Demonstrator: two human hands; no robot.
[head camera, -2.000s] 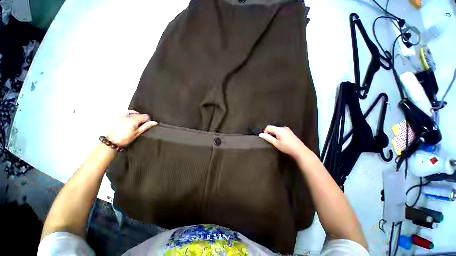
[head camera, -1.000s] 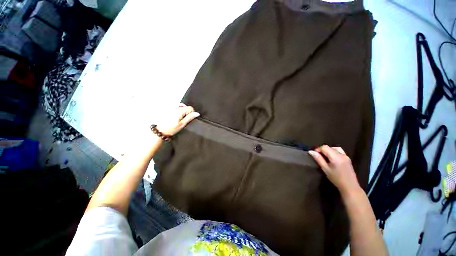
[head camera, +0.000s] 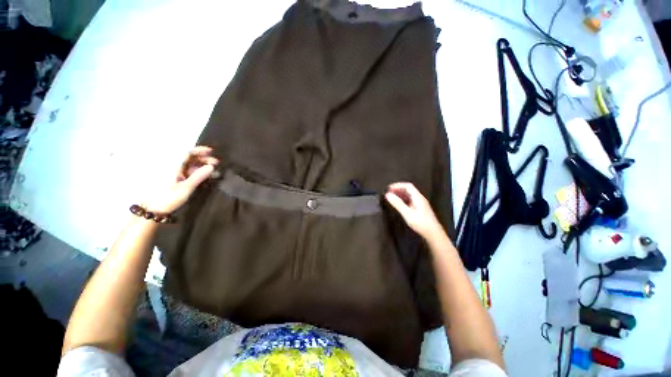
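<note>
Dark brown culottes (head camera: 294, 258) lie near me, with a paler waistband (head camera: 257, 193) along the top edge and a round button at its front centre. The waistband is slightly parted from its back layer. My left hand (head camera: 193, 179) holds the waistband's left end between thumb and fingers, with the fingers partly spread. My right hand (head camera: 408, 206) pinches the right end. Matching brown culottes (head camera: 375, 96) lie flat beneath and beyond, with their waistband and button at the far end. What lies inside the near waist is mostly hidden.
Black hangers (head camera: 494, 195) lie right of the garments on the white table (head camera: 147, 110). Farther right are black cables, a white spray bottle (head camera: 612, 243), a red and blue handled tool (head camera: 597, 358) and a yellow-handled tool (head camera: 485, 289). Patterned fabric lies beyond the table at the left.
The view has swung left and back. The near garment's waistband now shows a slight opening and vertical folds below the button. My left fingers are more spread; both hands stay at its ends.
</note>
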